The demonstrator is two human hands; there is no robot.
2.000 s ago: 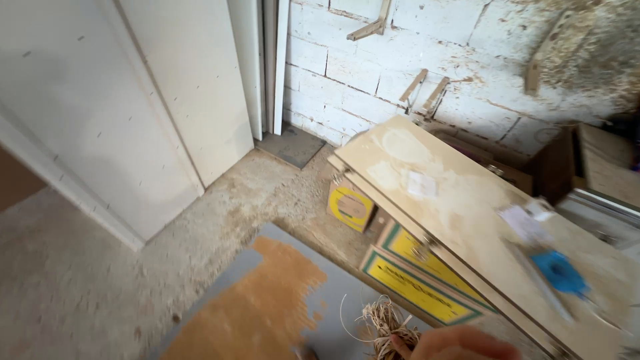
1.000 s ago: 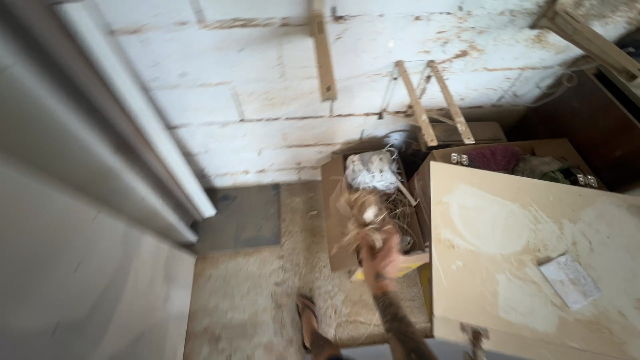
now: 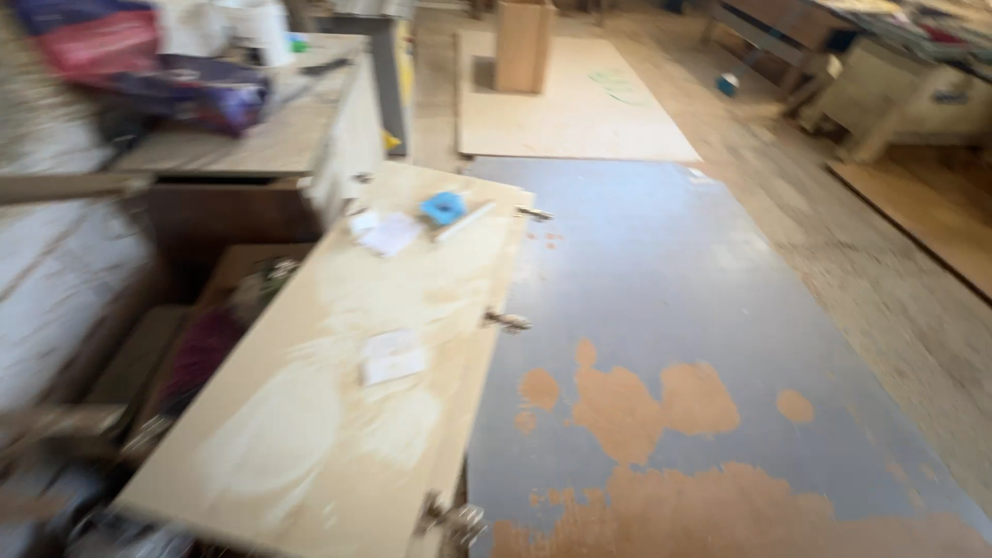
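Neither of my hands can be made out in this blurred view. A pale wooden door panel (image 3: 310, 411) with metal hinges (image 3: 508, 319) along its right edge lies at the centre left. On it are a blue object (image 3: 443, 208), a thin white strip (image 3: 467, 220) and pieces of paper (image 3: 394, 358). Beside the panel, a large grey board (image 3: 620, 294) with worn orange-brown patches reaches toward the back.
Open boxes (image 3: 232, 302) with mixed contents stand between the panel and the white block wall (image 3: 70, 294). A cabinet (image 3: 294, 147) holds bags at the upper left. A wooden box (image 3: 523, 46) stands on a pale sheet (image 3: 581, 124) at the back. Workbenches are at the upper right.
A hand held a bundle of straw-like fibres, over an open cardboard box one second ago; neither hand nor bundle can be made out now. The view has swung far to the right.
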